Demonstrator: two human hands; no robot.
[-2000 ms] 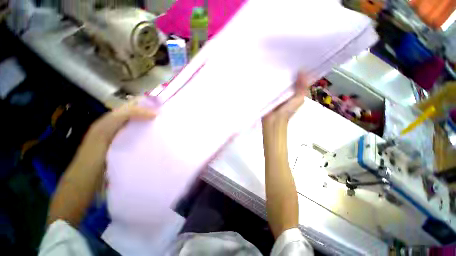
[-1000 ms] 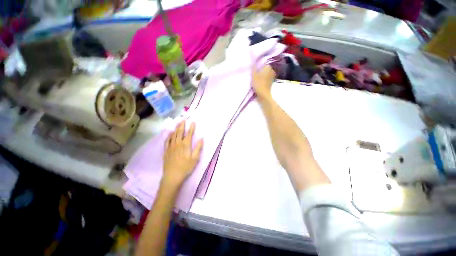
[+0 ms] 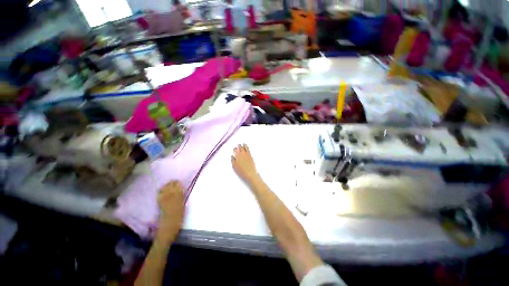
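Observation:
A stack of long pale pink panels lies flat on the left of the white table, with thin dark magenta edges on its right side. My left hand rests on the lower right part of the stack, its fingers blurred and curled; whether it pinches the fabric is unclear. My right hand is over the bare table right of the stack, apart from it, holding nothing, fingers slightly spread. The white sewing machine with a blue stripe stands at the right, its lamp lit.
A second machine stands at the left, beside a green bottle and a white-blue box. Magenta fabric lies behind. A trough of coloured scraps runs behind the table. Snips lie at the right.
The raised pink panels were laid on the table at left. My right hand has let go of their far end and moved back toward me. The view has lifted and turned right.

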